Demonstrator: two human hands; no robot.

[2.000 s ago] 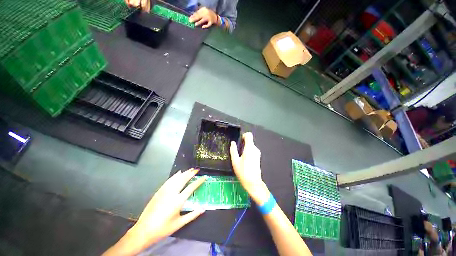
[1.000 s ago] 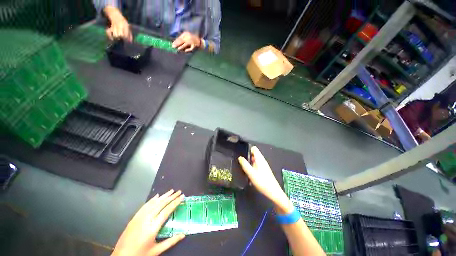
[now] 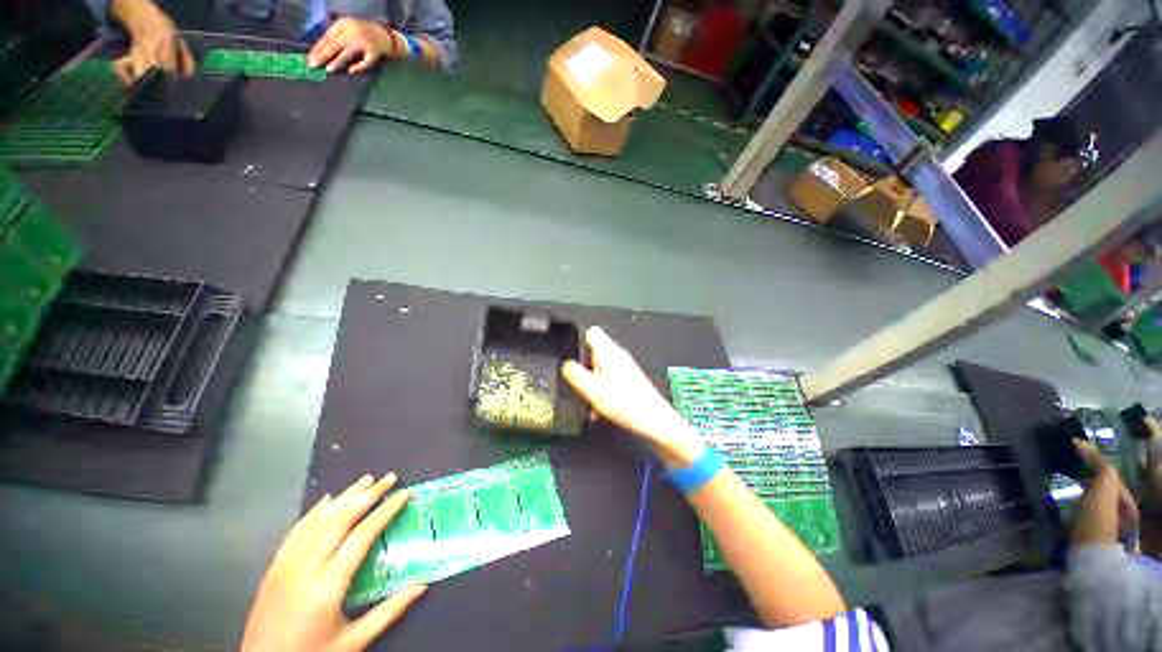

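Observation:
My left hand [image 3: 334, 560] lies over the left end of a green circuit board panel [image 3: 478, 516], thumb at its near edge and fingers at its far edge. The panel lies tilted on a black mat [image 3: 421, 350]. My right hand [image 3: 624, 392] grips the right wall of the black component bin [image 3: 494, 334] beyond the panel. Small gold metal components [image 3: 516, 392] are heaped in the near part of the bin. A blue wrist strap [image 3: 696, 471] is on my right wrist, and a thin blue cord [image 3: 633, 560] runs across the mat.
Overlapped green boards [image 3: 752, 446] lie right of my right forearm. Black slotted racks stand at far right [image 3: 949, 499] and left [image 3: 121, 350]. A green board stack [image 3: 28, 274] is at the left edge. Across the line are a person's hands [image 3: 351, 45], another black bin [image 3: 182, 117] and a cardboard box [image 3: 596, 96].
The view has shifted, and the bin now sits flatter after looking tipped one second ago. The panel has turned, its right end angled farther away. Both hands keep their holds.

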